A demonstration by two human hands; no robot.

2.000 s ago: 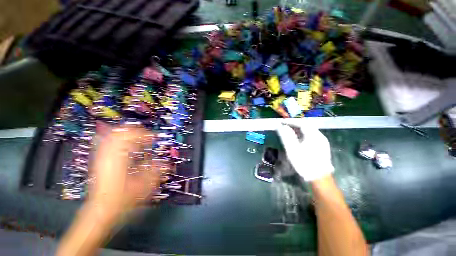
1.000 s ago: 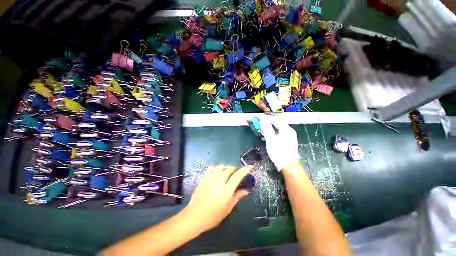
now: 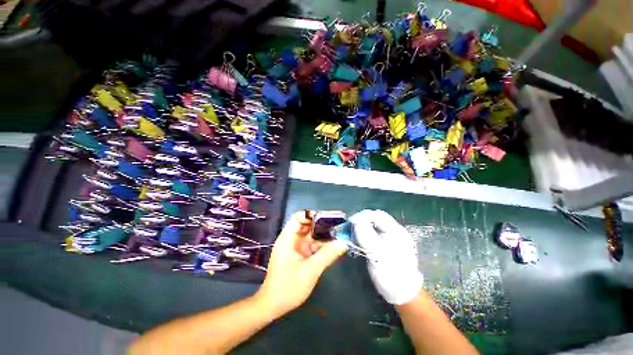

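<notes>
My bare left hand [image 3: 295, 260] holds a small black glossy watch body [image 3: 329, 225] between thumb and fingers, above the green bench. My gloved right hand [image 3: 390, 258] grips a blue-teal binder clip [image 3: 344, 233] against the right side of the watch body. The gloved fingers partly hide the clip, and I cannot tell how far its jaws are over the edge. A black holding tray [image 3: 283, 182] on the left bears rows of clamped units [image 3: 166, 208] with silver wire handles sticking out.
A jumbled clip pile [image 3: 409, 104] lies behind the white metal strip [image 3: 347, 177]. Two small silvery pieces [image 3: 517, 243] lie at the right. White foam trays [image 3: 566, 163] stand at the far right, near a dark spotted strip [image 3: 612, 232]. Ribbed black trays [image 3: 159, 28] stand back left.
My hands have come together in front of me. The left hand has lifted the watch body from the bench, and the clip in the right hand now meets it. The camera view has shifted.
</notes>
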